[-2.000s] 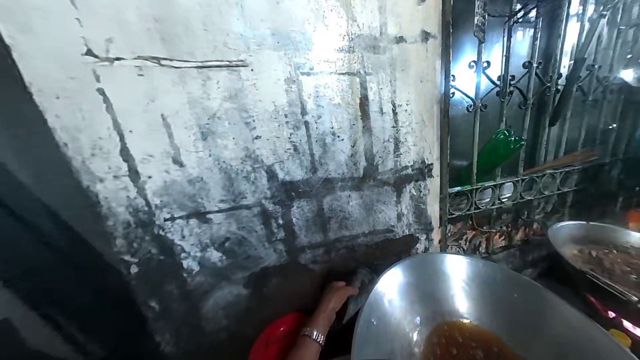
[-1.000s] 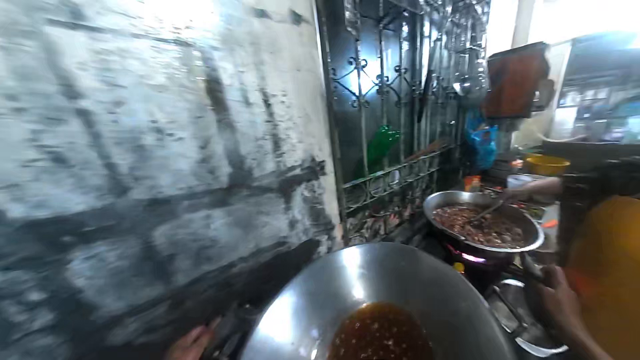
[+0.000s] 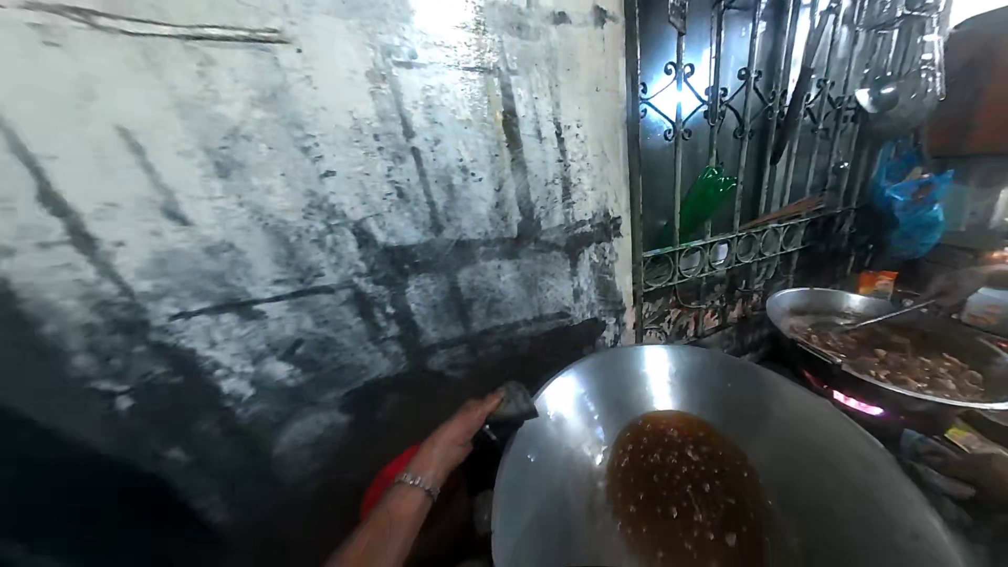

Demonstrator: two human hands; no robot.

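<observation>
A large metal wok [image 3: 819, 441] with brown, bubbly liquid [image 3: 685, 488] in it fills the lower right. At its left rim, my left hand [image 3: 453, 441], wearing a metal-band watch or bracelet, grips a dark folded cloth [image 3: 516, 402] that meets the rim. My right hand [image 3: 980, 472] shows only partly at the right edge, holding a grey cloth [image 3: 933, 465] near the wok's right side. Its fingers are dim and blurred.
A second wok [image 3: 803, 303] of chopped food sits over a pink-lit burner [image 3: 858, 403]; another person's hand [image 3: 965, 283] holds a utensil in it. A stained wall [image 3: 472, 197] and metal grille [image 3: 709, 244] stand behind. A red container [image 3: 382, 480] is below my left arm.
My left hand now grips a cloth at the wok's left rim; one second ago it was low at the frame's bottom. The view swung right, then back left.
</observation>
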